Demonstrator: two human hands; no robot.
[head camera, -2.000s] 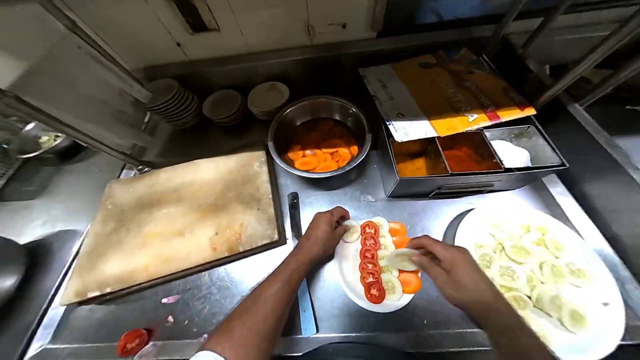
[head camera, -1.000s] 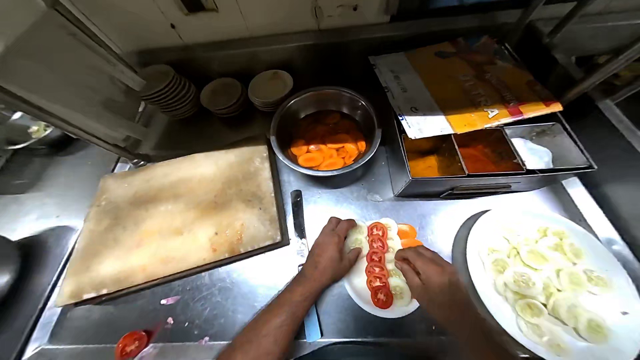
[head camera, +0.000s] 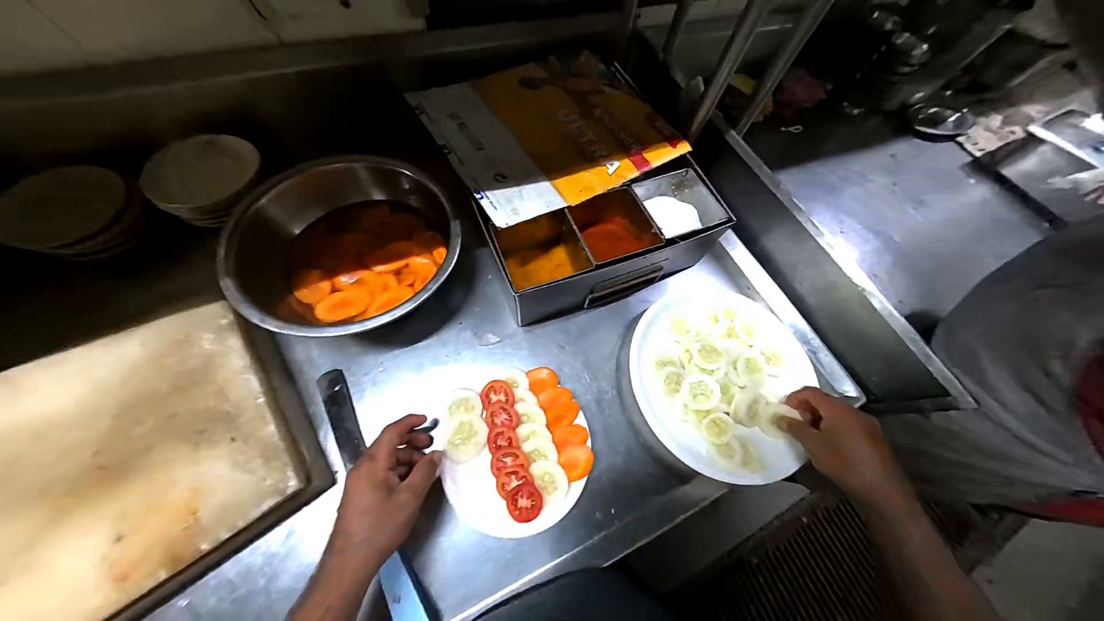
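Observation:
A round white plate (head camera: 483, 504) bears rows of cucumber slices, tomato slices (head camera: 503, 440) and carrot slices (head camera: 561, 412). At its left edge is my left hand (head camera: 388, 483), fingers curled beside the outer cucumber slices (head camera: 466, 437); whether it holds anything is unclear. My right hand (head camera: 837, 435) reaches over the right rim of a larger white plate (head camera: 647, 414) of cucumber slices, its thumb and fingers pinching a cucumber slice (head camera: 778, 420). Partly behind my left forearm lies a knife (head camera: 341, 414) with a dark handle.
A steel bowl (head camera: 233, 285) of carrot slices stands behind. Right of it is a metal spice box (head camera: 595, 293) under a printed packet (head camera: 569, 121). A pale board (head camera: 147, 457) lies at left, bowl stacks (head camera: 200, 168) behind. A person in grey clothing (head camera: 1026, 345) stands at far right.
My right hand has moved right from the arranged plate to the large cucumber plate. More cucumber slices lie left of the tomato row than two seconds ago. The view has swung right.

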